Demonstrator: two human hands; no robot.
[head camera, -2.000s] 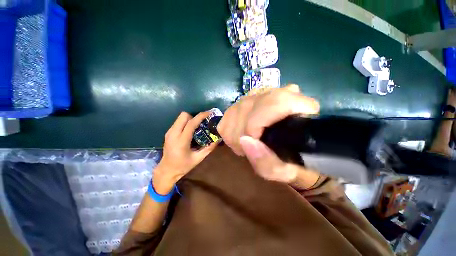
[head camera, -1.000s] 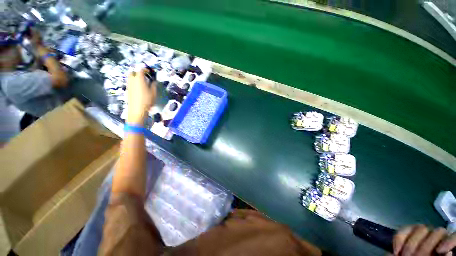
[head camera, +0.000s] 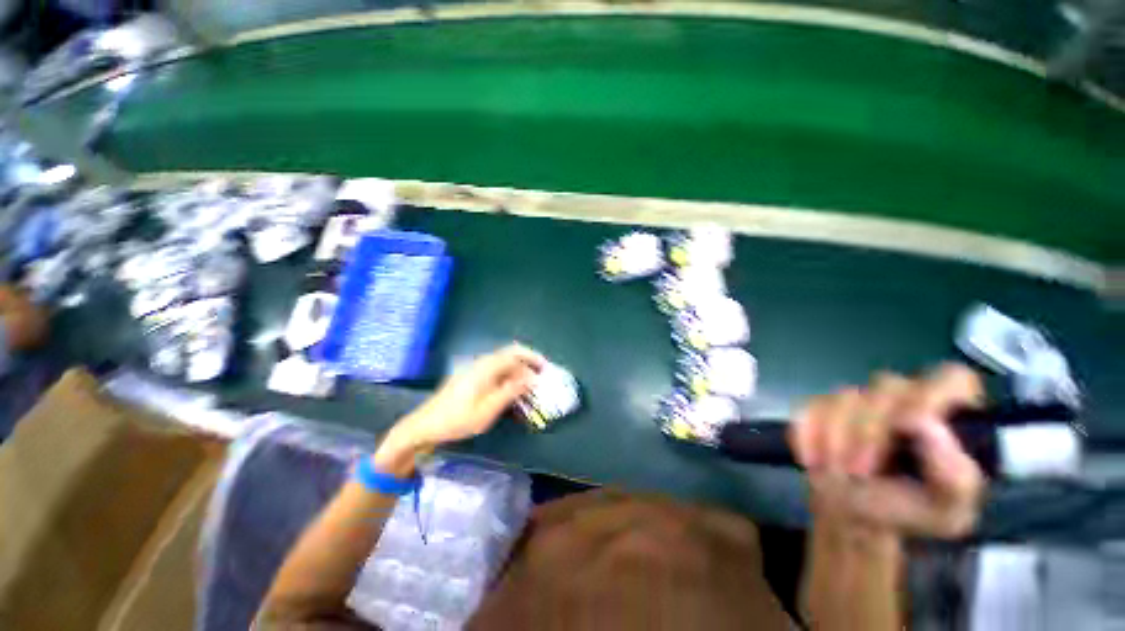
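The frame is blurred. My left hand (head camera: 475, 397), with a blue band at the wrist, holds a small white plug inner assembly (head camera: 552, 392) just above or on the bench near its front edge. My right hand (head camera: 891, 450) grips the black electric screwdriver (head camera: 762, 443), which lies level and points left. Its front end is beside the lowest piece of a column of plug inner assemblies (head camera: 719, 372); whether they touch cannot be told. Another assembly (head camera: 634, 254) sits left of the column's top.
A blue screw bin (head camera: 390, 308) stands left, beside a white holder (head camera: 309, 323) with dark openings. A pile of unfinished assemblies (head camera: 185, 290) lies far left. White plug housings (head camera: 1014, 349) lie right. A pale rail (head camera: 790, 219) borders the green conveyor. A cardboard box (head camera: 93, 493) is lower left.
My left hand has come from the pile at the far left to the middle front and now holds an assembly. The view has turned. My right hand still holds the screwdriver.
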